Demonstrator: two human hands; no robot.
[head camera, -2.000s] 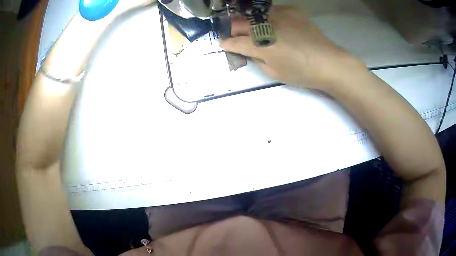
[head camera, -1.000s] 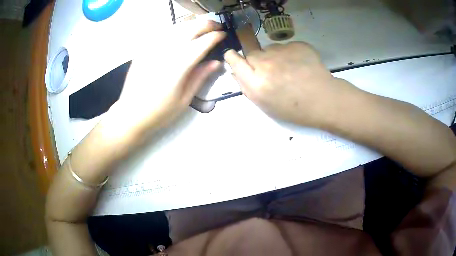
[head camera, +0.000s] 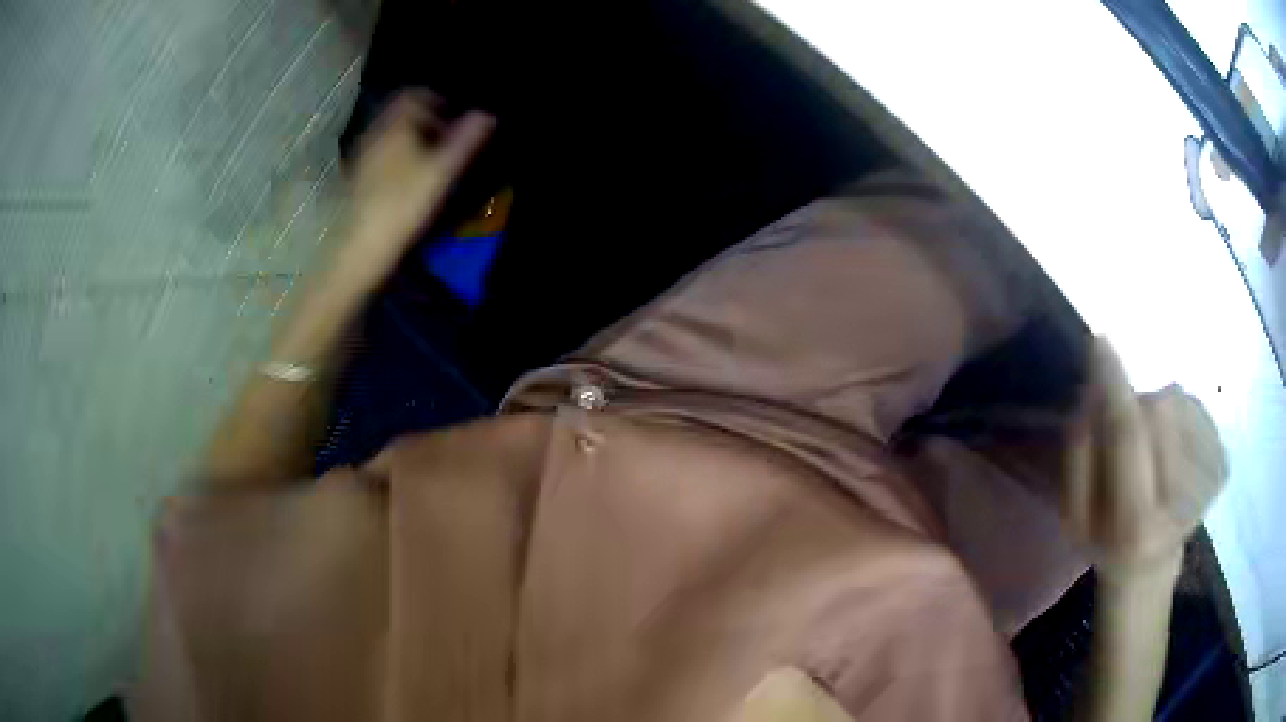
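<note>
My left hand (head camera: 416, 162) is at the upper left, beyond the table edge, over a dark area. It is blurred, with fingers partly bent; whether it holds something cannot be told. My right hand (head camera: 1149, 459) is at the right, by the table's front edge, with fingers curled and blurred; nothing clear shows in it. A black strip (head camera: 1192, 78) lies on the white table (head camera: 973, 113) at the upper right, beside the bed plate. The machine head and needle are out of view.
Dark blue mesh (head camera: 388, 374), perhaps a basket, is beside the lap at left. A small blue and orange patch (head camera: 466, 261) shows near my left hand. Black material or deep shadow (head camera: 607, 155) fills the space left of the table. A pale greenish floor is at far left.
The view has swung left and down to the lap and floor. Both hands have left the needle area: the left is off the table at left, the right is back at the front edge.
</note>
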